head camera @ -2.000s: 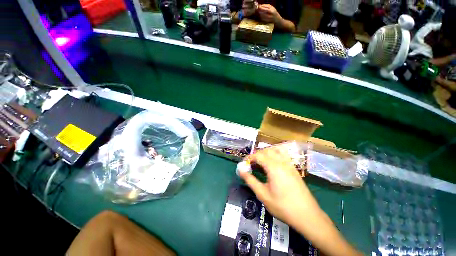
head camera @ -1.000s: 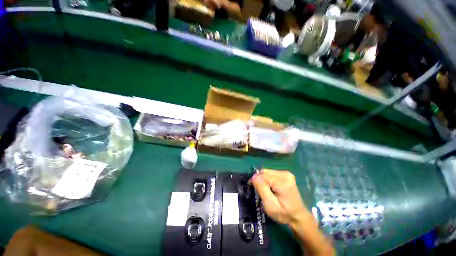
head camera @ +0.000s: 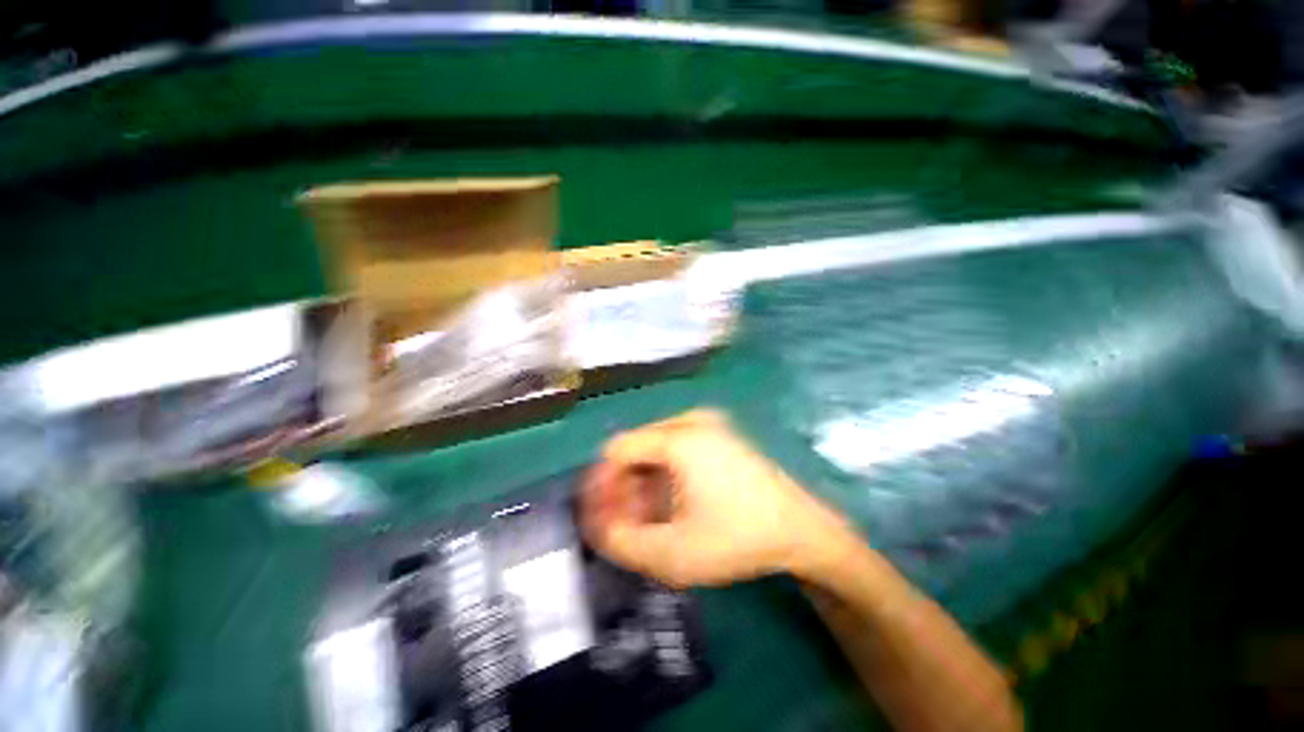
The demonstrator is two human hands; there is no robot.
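Observation:
Two black jigs point(head camera: 472, 608) with white labels lie side by side at the lower middle, blurred. My right hand point(head camera: 687, 501) is over the top right of the right jig, with thumb and fingers curled together. Whether something small is between its fingertips cannot be told. A white glue bottle point(head camera: 326, 491) with a yellow tip lies on the bench left of my hand, above the left jig. My left hand is not in view.
Open cartons stand behind: a left one point(head camera: 172, 358), a middle one point(head camera: 443, 229) with raised brown lid, and a right one point(head camera: 636, 375). A clear blister tray point(head camera: 944, 443) lies right. A clear bag point(head camera: 86, 572) is at the left edge.
The view has swung right and blurred. My right hand has let go of the glue bottle since the oldest frame and moved to the right jig. The left forearm has left the picture.

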